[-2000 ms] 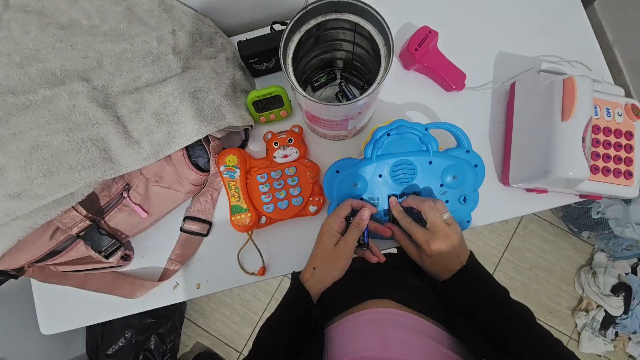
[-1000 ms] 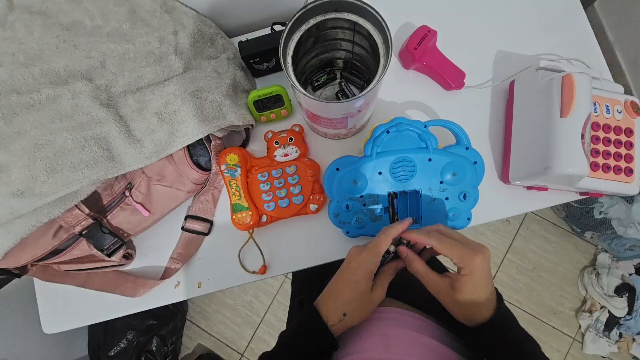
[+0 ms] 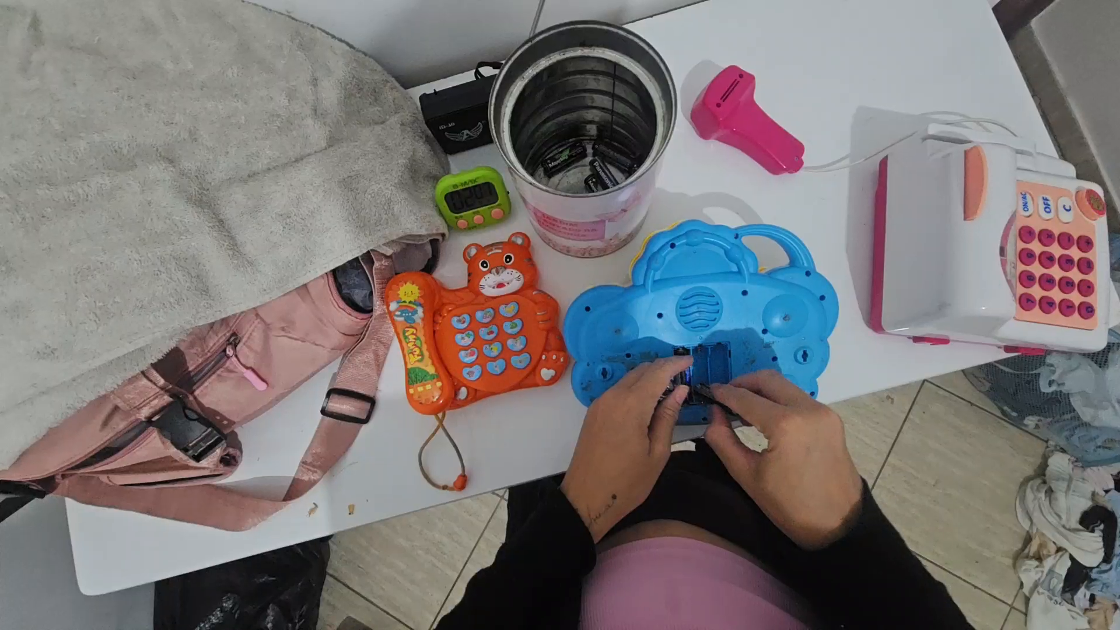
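Note:
A blue plastic toy [image 3: 700, 306] lies back side up at the table's near edge, its battery compartment [image 3: 716, 363] uncovered. My right hand [image 3: 779, 446] pinches a dark battery [image 3: 710, 395] between thumb and fingers over the compartment's lower part. With fingertips at the compartment's left side, my left hand [image 3: 626, 437] touches a battery there; its fingers partly hide that slot. Behind the toy stands a metal can [image 3: 582, 219] with several batteries [image 3: 599, 171] at its bottom.
Left of the toy lies an orange tiger toy phone [image 3: 490, 332], near a green timer [image 3: 472, 197] and a black box [image 3: 459, 114]. A pink bag [image 3: 280, 359] and grey blanket [image 3: 210, 175] cover the left side. A pink toy scanner [image 3: 744, 122] and toy cash register [image 3: 945, 254] are at right.
Both hands have moved from below the toy's near edge up to its battery compartment. The toy, can and phone have stayed in place.

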